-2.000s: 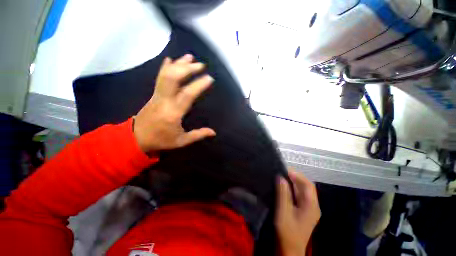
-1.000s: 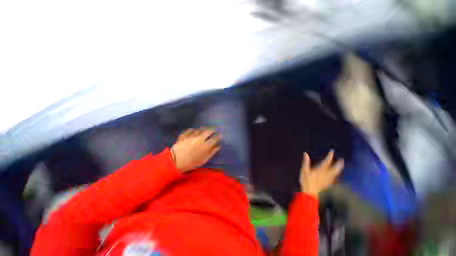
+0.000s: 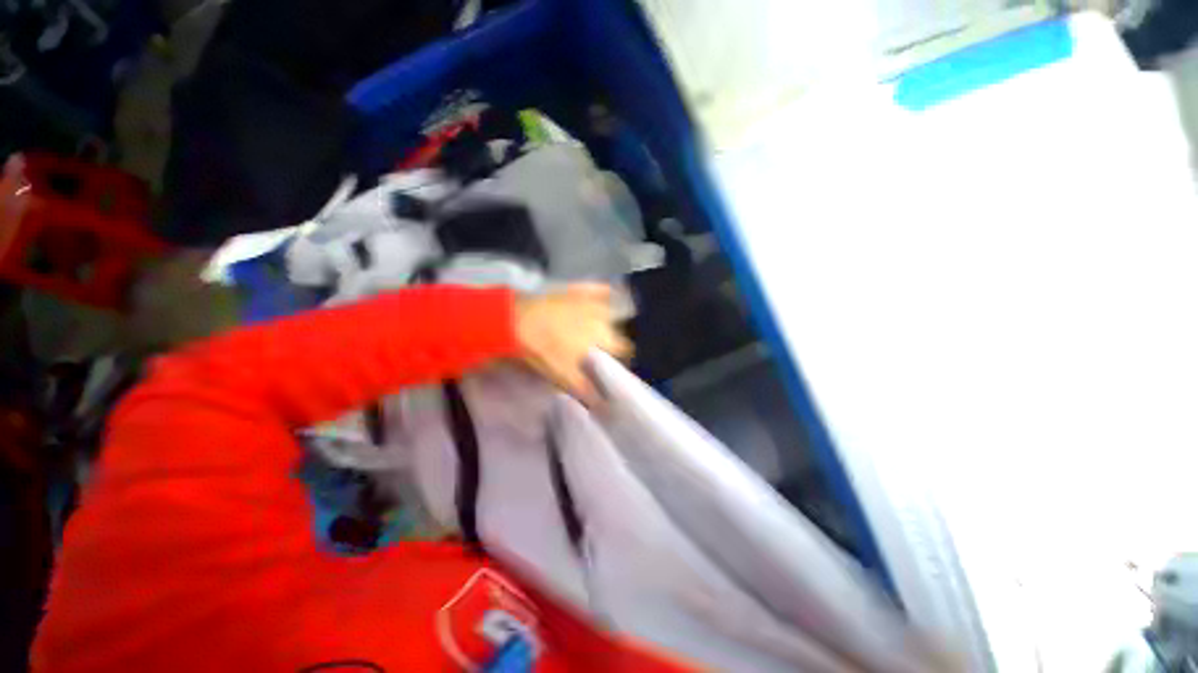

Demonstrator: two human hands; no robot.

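Observation:
A grey-white cloth with dark stripes [image 3: 657,493] stretches from my lap toward the lower right, beside the table. My left hand [image 3: 574,335] is at its upper edge, with the fingers closed on the cloth; the hand is slightly blurred. My right hand is not clearly in view; a pale blurred patch at the cloth's lower right end cannot be told. Heaped white, grey and black cloth pieces [image 3: 375,243] lie just beyond my left forearm.
The white tabletop [image 3: 1051,329] with blue tape [image 3: 985,66] fills the right side. A blue bin or frame edge [image 3: 775,329] runs along the table's left side, around the heap. A red-orange crate [image 3: 86,224] stands at far left.
The view has swung left, from the machine table to the cloth heap. The black panel is out of view. My left hand, empty one second ago, now holds the striped cloth.

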